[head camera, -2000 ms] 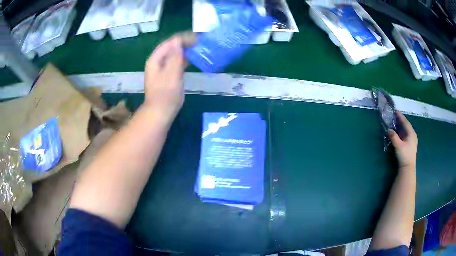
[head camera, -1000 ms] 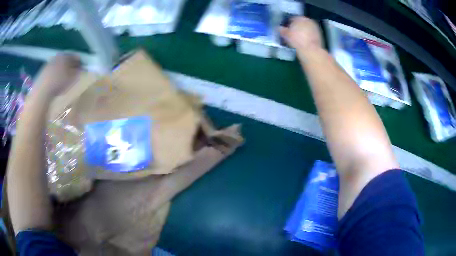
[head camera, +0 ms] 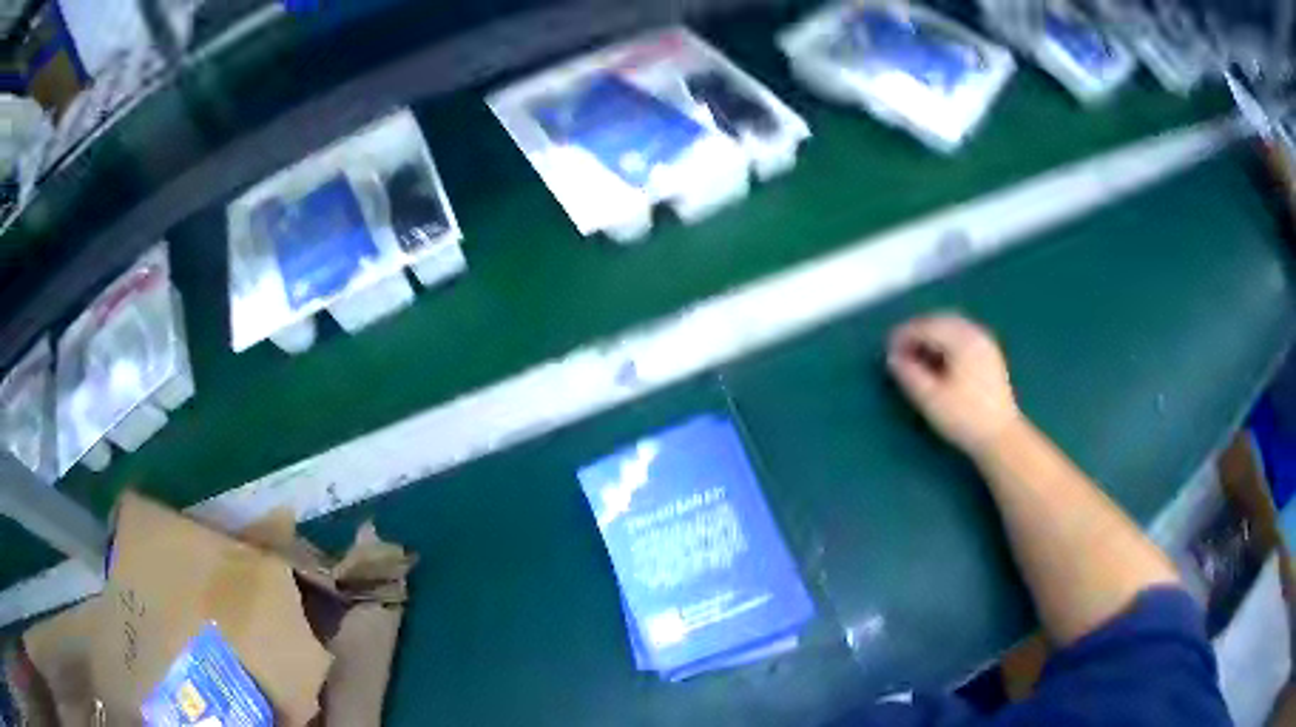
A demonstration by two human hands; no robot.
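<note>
A loosely squared stack of blue printed cards (head camera: 704, 547) lies on the green bench. My right hand (head camera: 955, 372) is over the bench to the right of the stack, near the white rail. Its fingers are curled, with a dark spot between them; I cannot tell if it holds anything. My left hand is not in view. On the conveyor, a white tray (head camera: 569, 178) holds a blue card and a black part. Another white tray (head camera: 256, 305) to its left also holds a blue card and a black part.
A white rail (head camera: 547, 405) separates bench from green conveyor (head camera: 519, 284). Torn brown cardboard (head camera: 213, 582) with a blue card (head camera: 206, 689) lies at lower left. A tray without a visible card (head camera: 121, 362) is at far left; more trays (head camera: 903, 64) are at upper right. An open carton (head camera: 1258, 611) is at lower right.
The view has turned. My right hand has left the tray on the conveyor and is back over the bench. My left hand has gone out of view from above the cardboard.
</note>
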